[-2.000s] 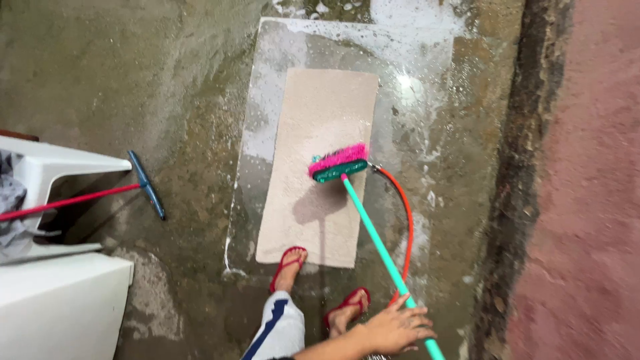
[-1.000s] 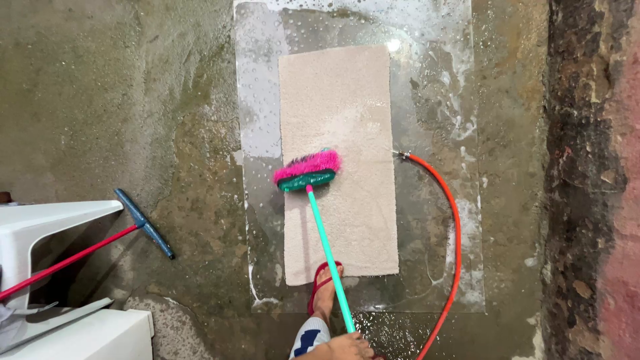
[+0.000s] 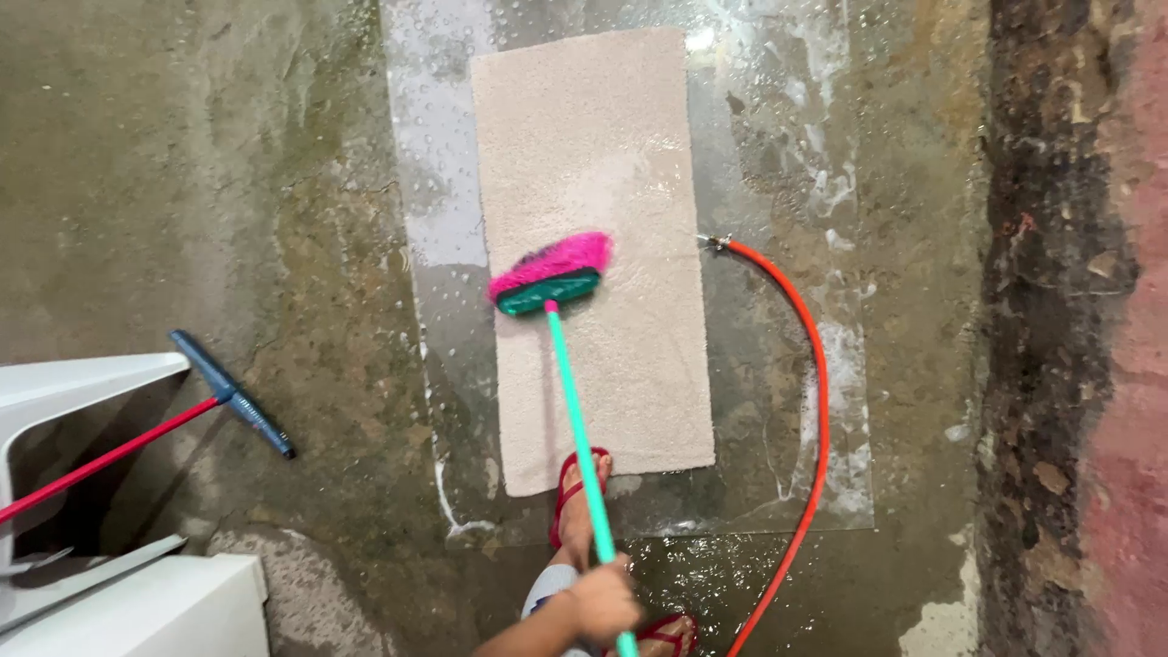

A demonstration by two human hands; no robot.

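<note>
My left hand (image 3: 604,600) is closed around the turquoise handle of a push broom at the bottom centre; it is slightly blurred. The broom's green head with pink bristles (image 3: 552,272) is over the left-middle part of a wet beige mat (image 3: 630,383). This mat lies on a clear wet sheet (image 3: 776,474) spread on the floor. An orange hose (image 3: 821,383) curves along the right, its metal end near the mat's right edge. My right hand is outside the view.
A squeegee (image 3: 233,394) with a red handle leans beside a white plastic chair (image 3: 82,388) at left. Below it is a white box-like object (image 3: 155,607). My feet in red flip-flops stand near the mat's lower edge. A rough, reddish wall (image 3: 1131,438) borders the right.
The broom head has moved left over the mat since two seconds ago, and the left hand with its handle is now nearer my front foot. The view has shifted and turned.
</note>
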